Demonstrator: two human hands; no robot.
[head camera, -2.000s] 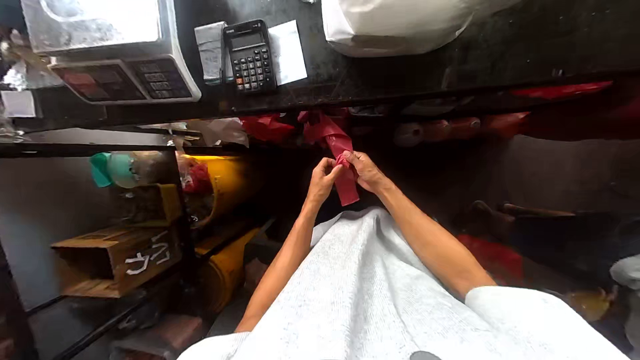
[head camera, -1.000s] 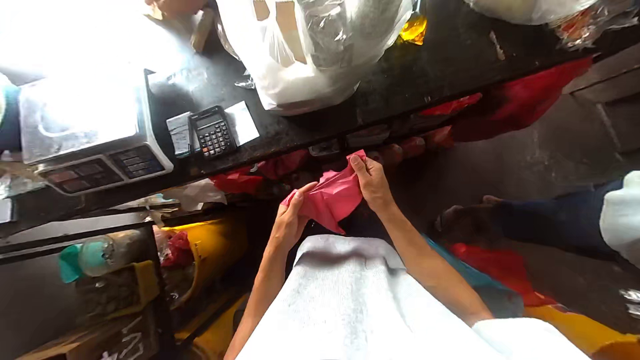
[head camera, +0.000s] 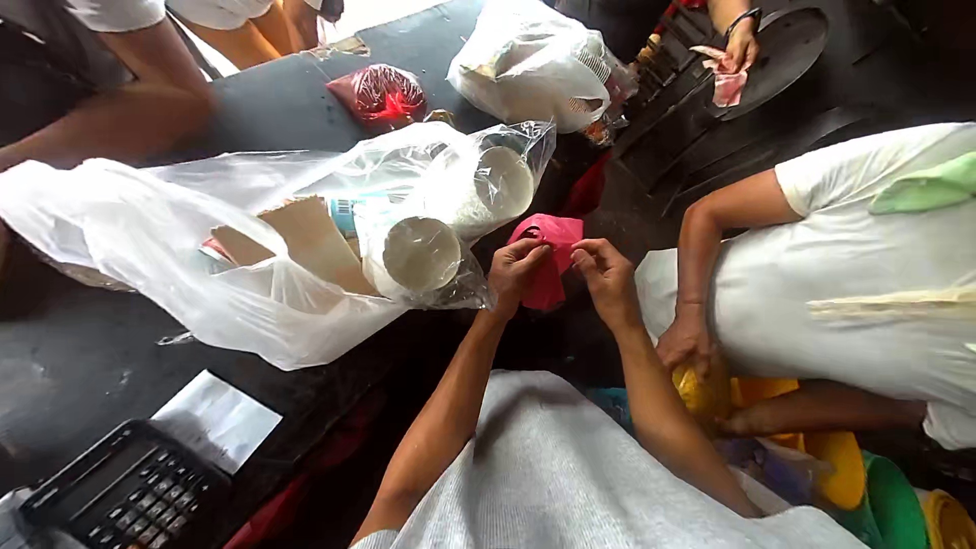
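A pink plastic bag (head camera: 550, 259) is held up in front of my chest, just off the dark counter's edge. My left hand (head camera: 520, 274) pinches its left side between thumb and fingers. At its upper right edge, my right hand (head camera: 604, 274) holds it with thumb and fingertips. Left of my left hand, a large white translucent plastic bag (head camera: 297, 335) lies on the counter, with a piece of cardboard (head camera: 316, 236) in it. Two stacks of cups (head camera: 422, 253) in clear wrap lie beside that cardboard.
A calculator (head camera: 130, 488) and a white paper slip (head camera: 221, 419) lie on the counter (head camera: 61, 381). Farther back are a bag of red contents (head camera: 379, 95) and another white bag (head camera: 534, 65). A co-worker (head camera: 823, 290) bends close at my right. Other people stand around the counter, one holding banknotes (head camera: 728, 80).
The view has swung right and closer to the counter. Both hands keep hold of the pink bag, which was stretched between them a second ago and now hangs more bunched.
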